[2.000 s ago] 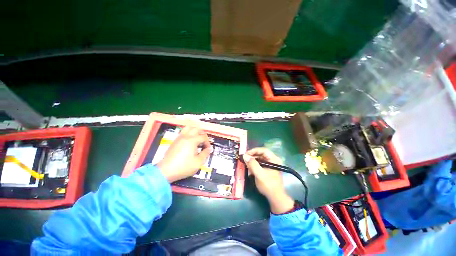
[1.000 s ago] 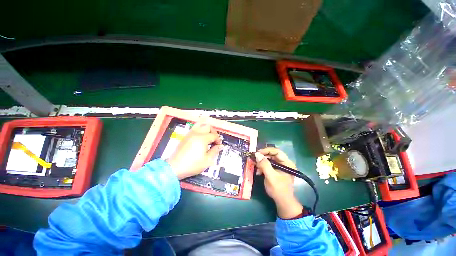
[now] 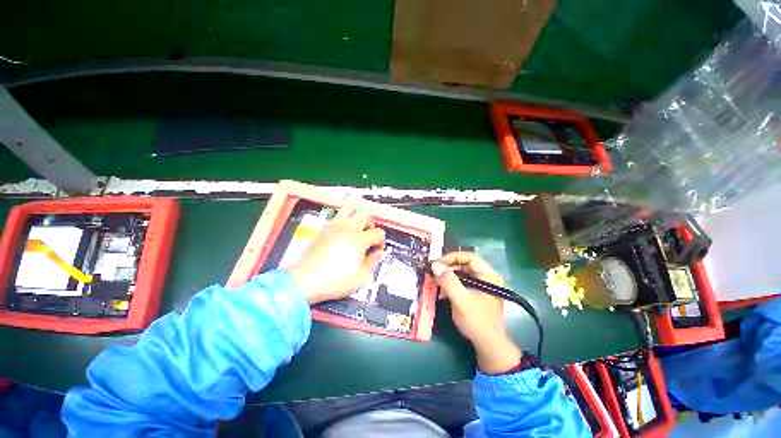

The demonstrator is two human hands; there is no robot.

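An opened tablet (image 3: 396,287) lies in a pale red foam frame (image 3: 256,237), slightly turned, in front of me. My left hand (image 3: 341,254) rests over its middle with fingertips bent together on the innards; whether they pinch a small part is hidden. My right hand (image 3: 476,301) holds a black pen-like soldering iron (image 3: 485,286) near the tablet's right inner edge, its tip close to the board. The iron's black cable loops down past my right wrist. Part of the white battery shows left of my left hand.
Another framed tablet (image 3: 72,269) lies at left, one (image 3: 552,141) at the back, more at lower right. A round tin (image 3: 620,281), yellow bits (image 3: 563,287), a brown block (image 3: 548,229) and clear plastic bags (image 3: 685,128) are at right. A blue sleeve (image 3: 728,359) shows at far right.
The view has shifted, so the bench things appear further right. Both hands stay at the same tablet, the right still with the iron at its right edge. A dark flat pad has come into clearer view behind.
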